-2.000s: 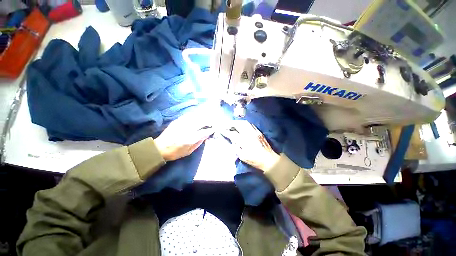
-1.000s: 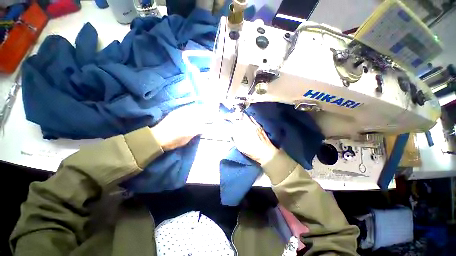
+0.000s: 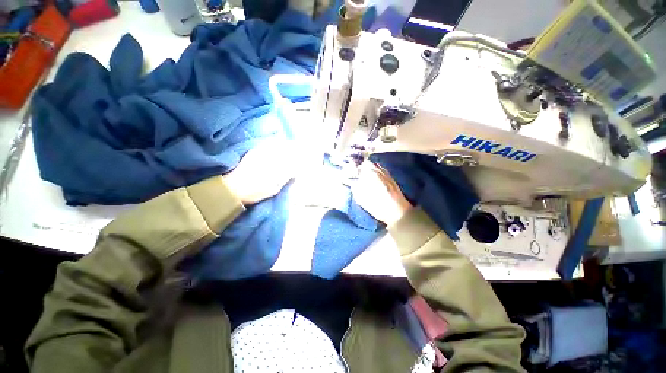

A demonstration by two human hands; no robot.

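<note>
A large blue garment (image 3: 175, 120) lies bunched on the table left of the needle, with part under the machine arm and two ends hanging toward me. The white HIKARI sewing machine (image 3: 438, 124) stands at the right. My left hand (image 3: 263, 173) lies on the cloth left of the needle, fingertips lost in the lamp glare. My right hand (image 3: 376, 193) is on the cloth just right of and in front of the presser foot area. The glare hides the needle, the seam and whether the fingers pinch the cloth.
An orange tray (image 3: 33, 58) is at the far left. A bottle (image 3: 179, 14) and a clear glass jar (image 3: 214, 10) stand behind the cloth. A round black disc (image 3: 483, 227) and small metal parts lie under the machine arm. A phone-like dark object (image 3: 437, 20) lies behind the machine.
Both hands have shifted slightly forward toward the needle area. The cloth end below my right hand first swung left, then drew up a little. The view has also shifted slightly.
</note>
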